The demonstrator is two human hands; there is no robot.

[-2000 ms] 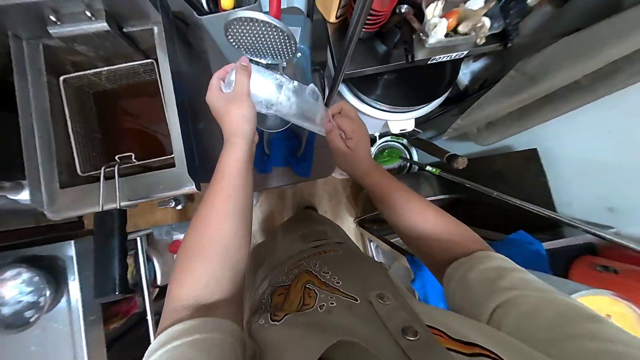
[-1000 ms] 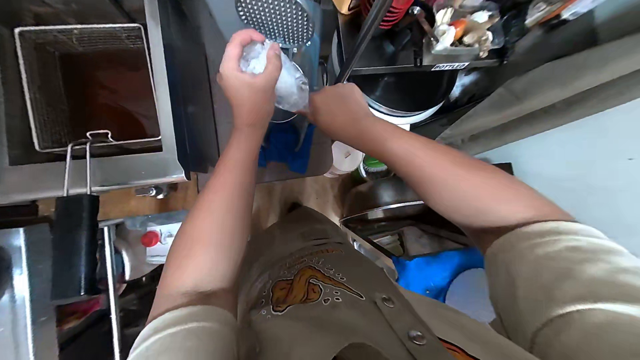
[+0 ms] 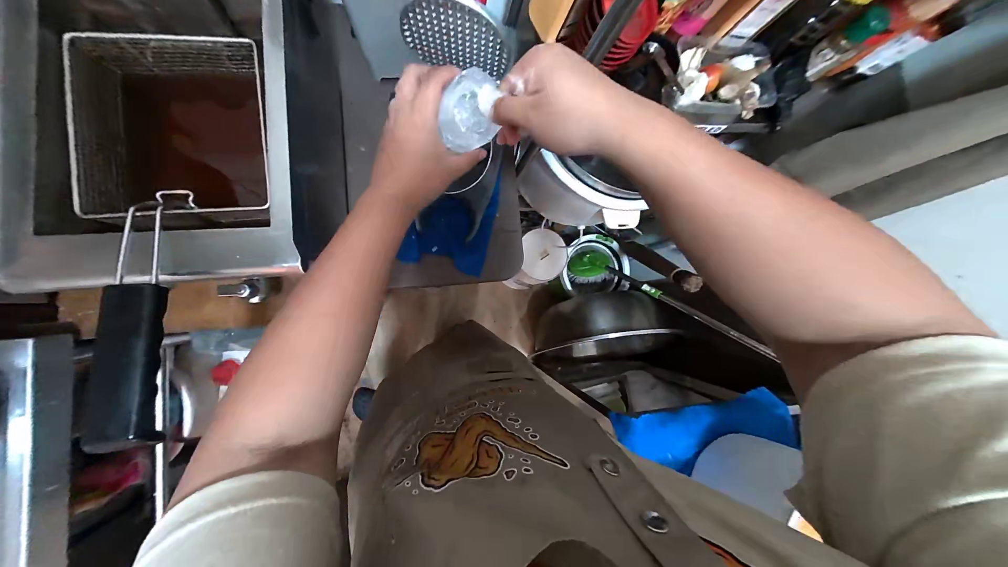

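My left hand (image 3: 421, 130) grips a clear plastic container (image 3: 466, 110), cup-like, from its left side, its round end facing up toward me. On its right, my right hand (image 3: 555, 102) has its fingers pinched at the container's edge, on something whitish there; what exactly it pinches is unclear. Right behind the hands lies a perforated metal skimmer (image 3: 453, 35). Below them, a blue cloth (image 3: 449, 232) rests on the dark counter, beside a round rim partly hidden by my left hand.
At left, a wire fry basket (image 3: 165, 211) sits in a fryer of brown oil, its black handle (image 3: 124, 366) jutting toward me. A white cooker (image 3: 571, 189), a metal bowl (image 3: 606, 327) and a green brush in a container (image 3: 591, 264) are at right.
The clear container, stretched lengthwise between my hands earlier, now shows its round end. The right hand has moved up beside it. The view has shifted somewhat.
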